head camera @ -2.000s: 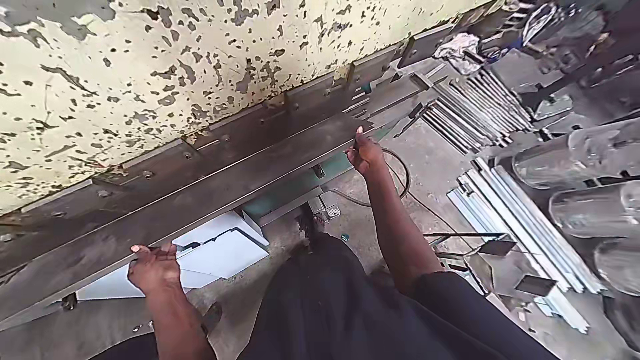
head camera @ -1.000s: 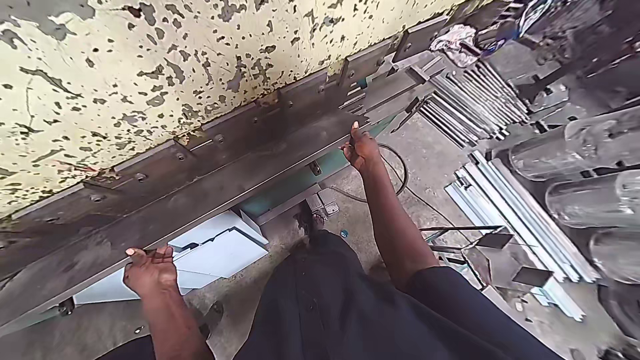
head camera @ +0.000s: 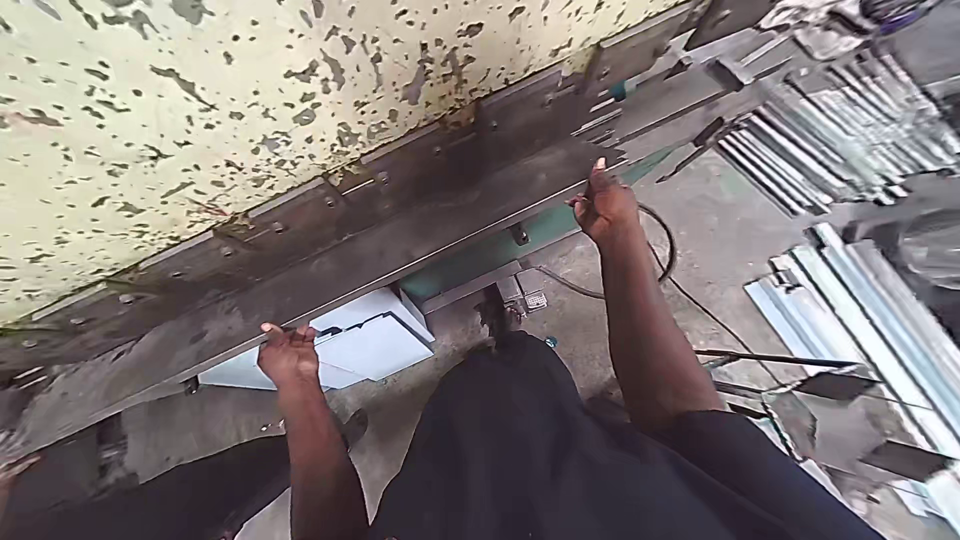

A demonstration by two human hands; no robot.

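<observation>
A long dark metal strip (head camera: 420,217) lies slantwise along the bed of a large machine with a worn cream-painted face (head camera: 247,97). My left hand (head camera: 291,358) is at the strip's near edge, left of centre, fingers curled around that edge. Further right, my right hand (head camera: 606,204) holds the same edge near the strip's right end, one finger pointing up over it. The fingers under the strip are hidden. Below the edge, between my hands, are pale sheet-metal panels (head camera: 375,349) and the green machine base (head camera: 480,262).
A foot pedal (head camera: 531,292) stands on the floor by my foot, with a cable (head camera: 667,247) looping rightward. Bundles of metal bars (head camera: 787,165), pale metal profiles (head camera: 862,315) and angular metal frames (head camera: 832,420) lie at the right. Another person's dark clothing (head camera: 165,495) shows at lower left.
Both my hands stay at the near edge of the strip. The view has shifted somewhat, and more of the other person shows at the lower left.
</observation>
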